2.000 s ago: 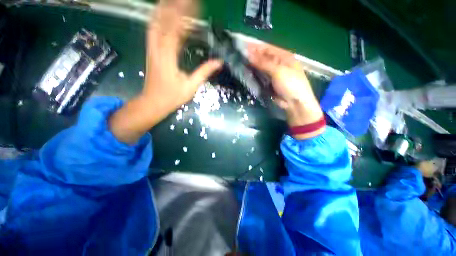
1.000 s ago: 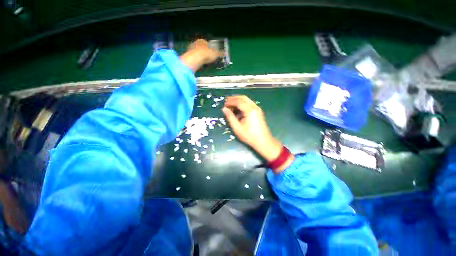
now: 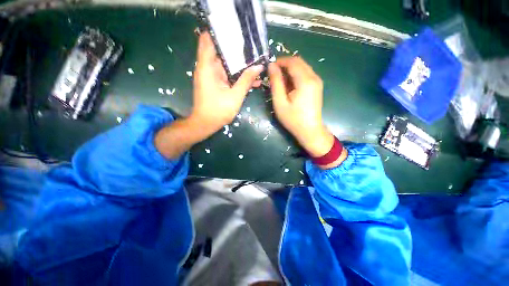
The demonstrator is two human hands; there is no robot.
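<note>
My left hand point(image 3: 215, 92) holds an open phone body point(image 3: 237, 33) upright near the rail, thumb and fingers around its lower end. The phone's top is cut off by the picture's edge. My right hand point(image 3: 298, 98), with a red band at the wrist, has its thumb and index finger together at the phone's lower right corner. Whether a small part is between those fingertips cannot be told. Small white parts point(image 3: 227, 130) lie scattered on the green bench below and around both hands.
Phone units lie at the left point(image 3: 83, 72) and at the right point(image 3: 409, 142). A blue bin point(image 3: 430, 103) with white bits stands at the right, beside clear bags point(image 3: 471, 106). The whitish rail point(image 3: 335, 28) runs behind. A blue sleeve point(image 3: 485, 190) shows at far right.
My left hand has come back from the belt and now holds a phone body. My right hand has moved up to the phone's corner. The camera view has shifted.
</note>
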